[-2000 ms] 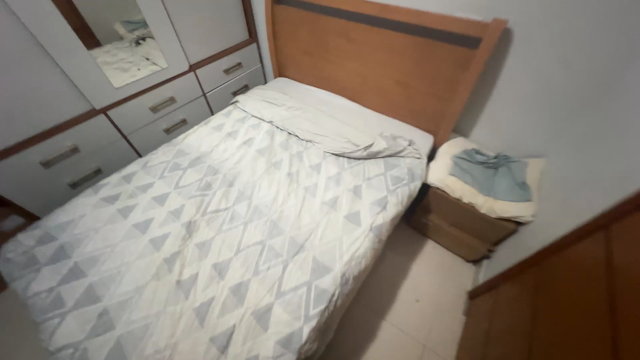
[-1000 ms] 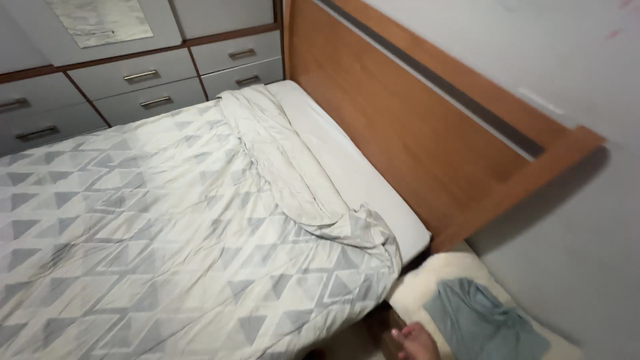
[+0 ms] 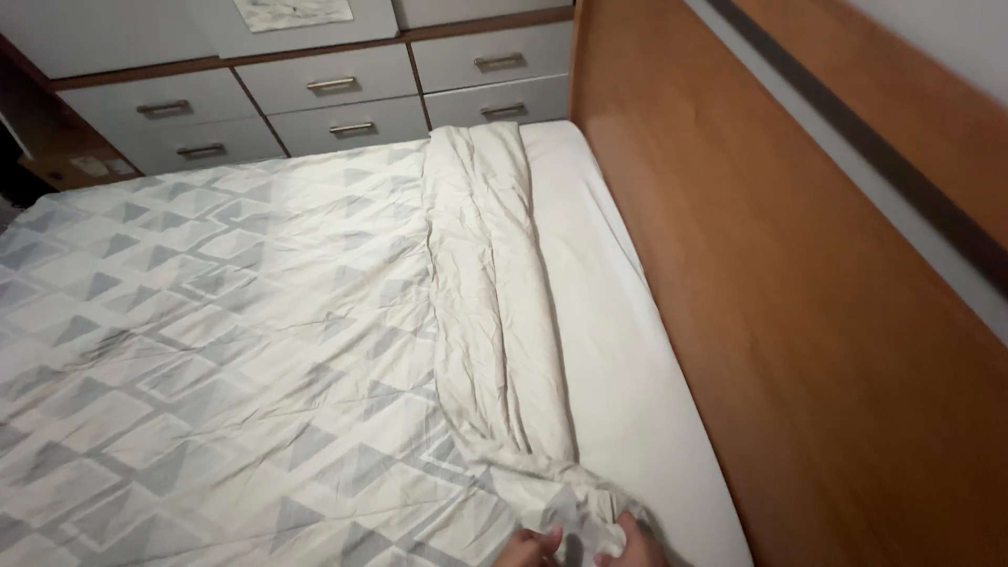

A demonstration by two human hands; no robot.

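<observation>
A duvet cover with grey triangles and diamonds (image 3: 236, 354) is spread over the bed. Its plain cream top part (image 3: 496, 299) is folded back in a wrinkled band, beside the bare white sheet (image 3: 614, 315) near the headboard. At the bottom edge of the view, my left hand (image 3: 529, 546) touches the near corner of the folded cover, thumb raised. My right hand (image 3: 632, 543) is just right of it, its fingers at the cover's bunched edge. Both hands are partly cut off by the frame, and whether either grips the fabric is hard to tell.
The wooden headboard (image 3: 693, 236) with a dark stripe rises along the right. Grey drawers (image 3: 339, 87) with metal handles stand against the bed's far side, with a mirror panel (image 3: 295, 12) above. A wooden shelf or box (image 3: 79, 165) is at the far left.
Both hands are now at the cover's near corner; one second ago a single hand showed near the cream and blue-grey cloth bundle beside the bed. The view has moved closer to the bed.
</observation>
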